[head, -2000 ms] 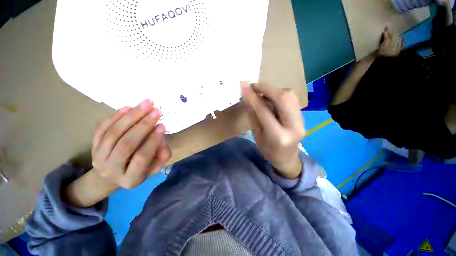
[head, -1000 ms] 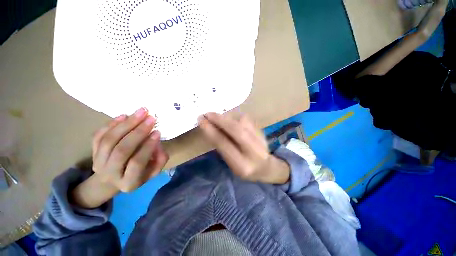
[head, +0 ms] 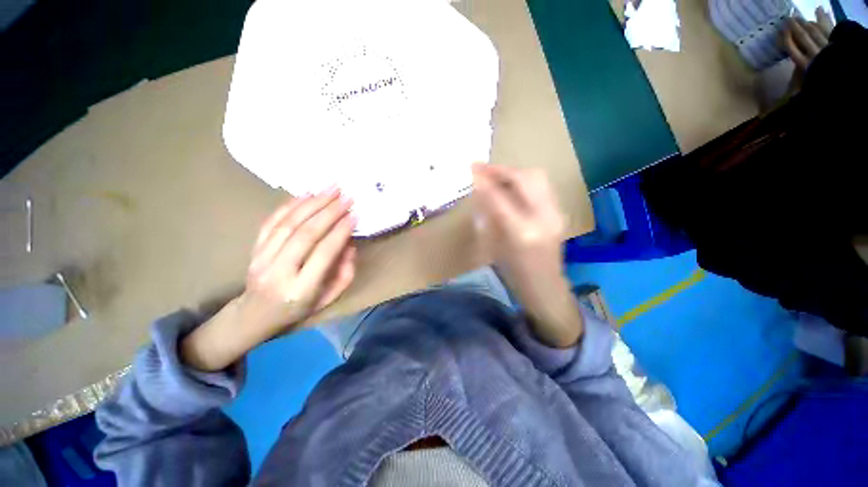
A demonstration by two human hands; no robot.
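Observation:
A white hexagonal housing [head: 428, 124] is in front of me over the cardboard, with a ring of dots, blurred lettering and small dark icons near its front edge. A small yellowish part shows at that edge. My left hand [head: 303, 257] has its fingertips over the front left edge and grips it there; its thumb is mostly hidden. My right hand [head: 519, 214] is blurred at the front right edge, fingers bent together. Whether it holds something small cannot be told.
Brown cardboard [head: 143, 209] covers the bench. Two thin swabs lie at left, one [head: 29, 224] farther back and one [head: 71, 295] beside a greyish flat item [head: 33, 312]. At right are a green strip [head: 609, 105], crumpled white pieces [head: 653, 24], and a person's hand [head: 804, 40] at striped housings [head: 747, 27].
The housing looks smaller and shows more fully, farther right in view. My right hand has moved from the middle of the front edge to its right side. My left hand stays at the edge.

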